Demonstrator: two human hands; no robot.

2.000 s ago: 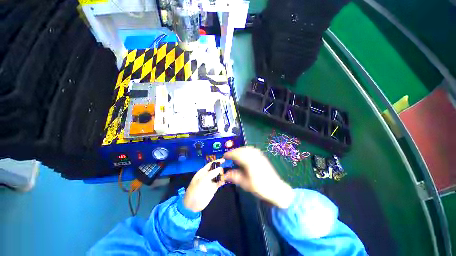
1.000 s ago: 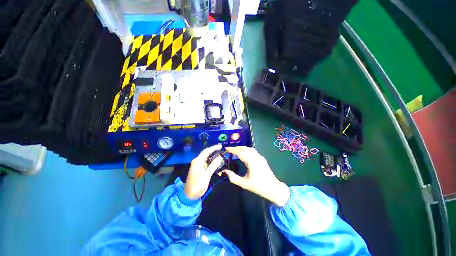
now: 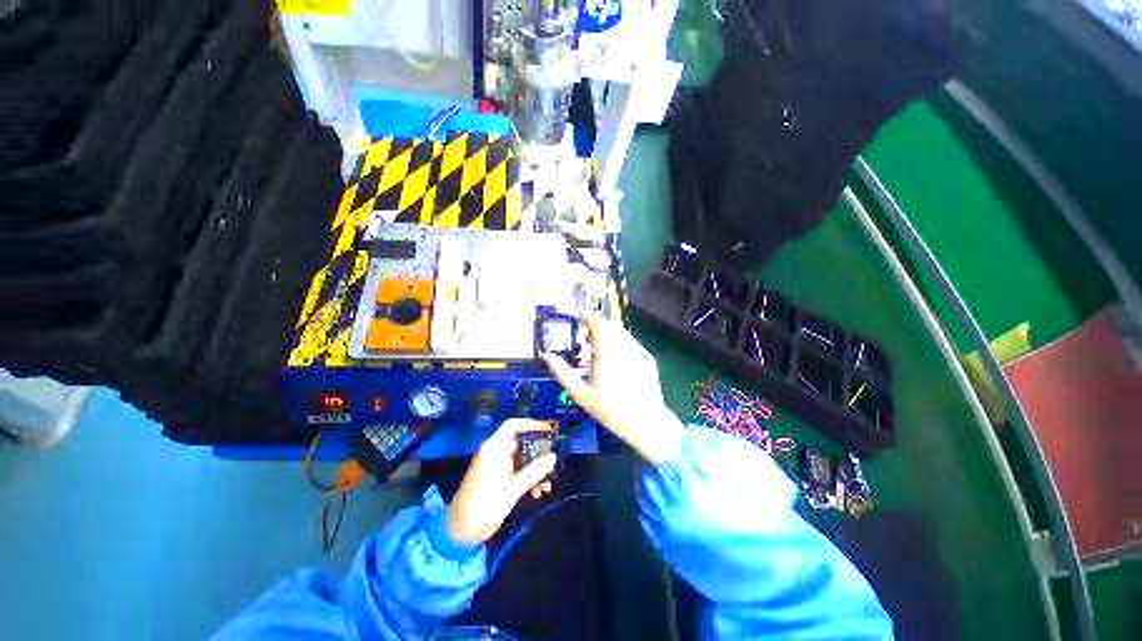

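Observation:
My left hand holds a small dark square unit between thumb and fingers, in front of the press panel. My right hand reaches to the black square fixture nest at the right of the silver-white fixture plate. Its thumb and fingertips are at the nest's lower and right edges. A pale square face shows inside the nest. I cannot tell whether the fingers grip anything there. The orange fixture block sits on the left of the plate.
The silver press head stands behind the plate. A black blister tray lies right of the press, with a tangled wire heap and small circuit boards nearer me. Tall black tray stacks stand left and behind right.
My right hand has left the unit held in front of me and moved forward to the nest. My left hand keeps a dark unit, now slightly lower. The camera view has shifted.

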